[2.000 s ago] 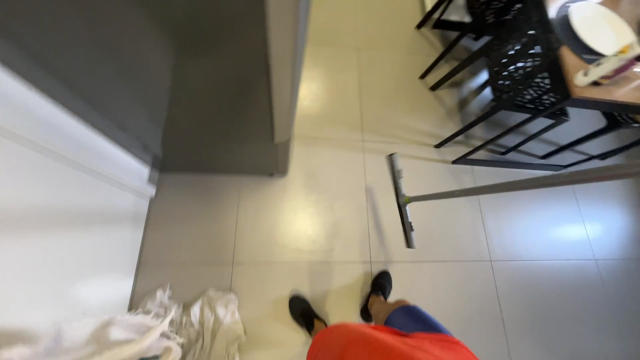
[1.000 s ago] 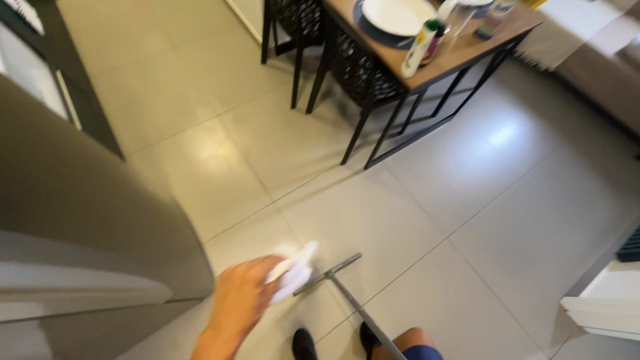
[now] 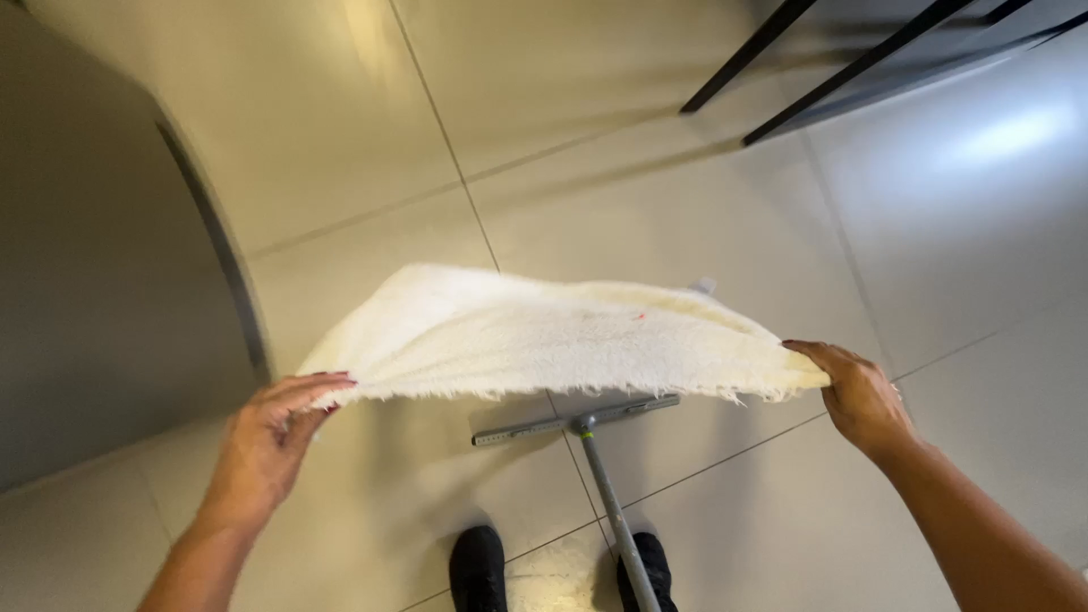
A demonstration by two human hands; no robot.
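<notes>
A white cloth (image 3: 552, 340) with a frayed lower edge is stretched between my two hands above the floor. My left hand (image 3: 272, 433) pinches its left corner between thumb and fingers. At the opposite corner, my right hand (image 3: 858, 395) grips the cloth the same way. Below the cloth, a grey floor squeegee (image 3: 582, 425) rests its head on the tiles, and its long handle runs down toward my feet. The cloth hides part of the floor behind it.
My black shoes (image 3: 478, 565) stand on the light tiled floor (image 3: 722, 484), one beside the squeegee handle. Black metal furniture legs (image 3: 816, 76) reach down at the upper right. A large dark grey curved panel (image 3: 102, 255) fills the left side.
One second ago one hand held a bunched white cloth near the squeegee; now both hands hold it spread out. The view has moved away from the table.
</notes>
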